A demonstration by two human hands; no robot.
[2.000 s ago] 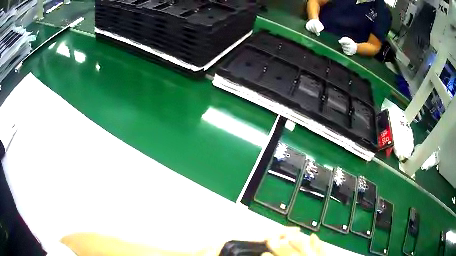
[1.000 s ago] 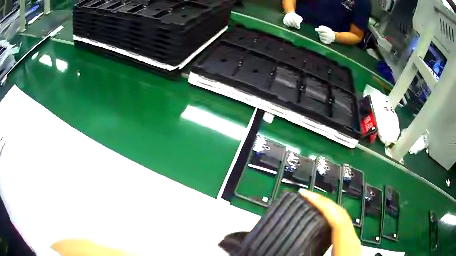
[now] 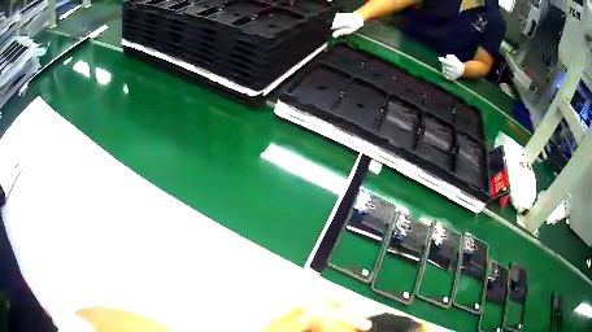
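Thin black phone frames (image 3: pixel 443 259) lie side by side in a row on the green surface (image 3: pixel 195 142), dark filled ends away from me, open ends towards me. A further dark narrow piece (image 3: pixel 556 314) lies apart at the far right. At the bottom edge a blurred bare hand, which looks like my left hand (image 3: pixel 318 319), is cut off beside a dark object (image 3: pixel 394 323); its grip is unclear. A bare forearm (image 3: pixel 120 320) shows at the lower left. My right hand cannot be made out.
A tall pile of black trays (image 3: pixel 195 48) stands at the back left. A black pocketed tray (image 3: pixel 383 117) on a white base lies right of it. A black divider strip (image 3: pixel 337 220) borders the row. A person opposite reaches a white-gloved hand (image 3: pixel 347 24) to the pile's corner.
The ribbed black stack and fingers seen a second ago have dropped mostly out of view. The two rightmost pieces lie further left than two seconds ago. The other person's hand has moved to the tray pile.
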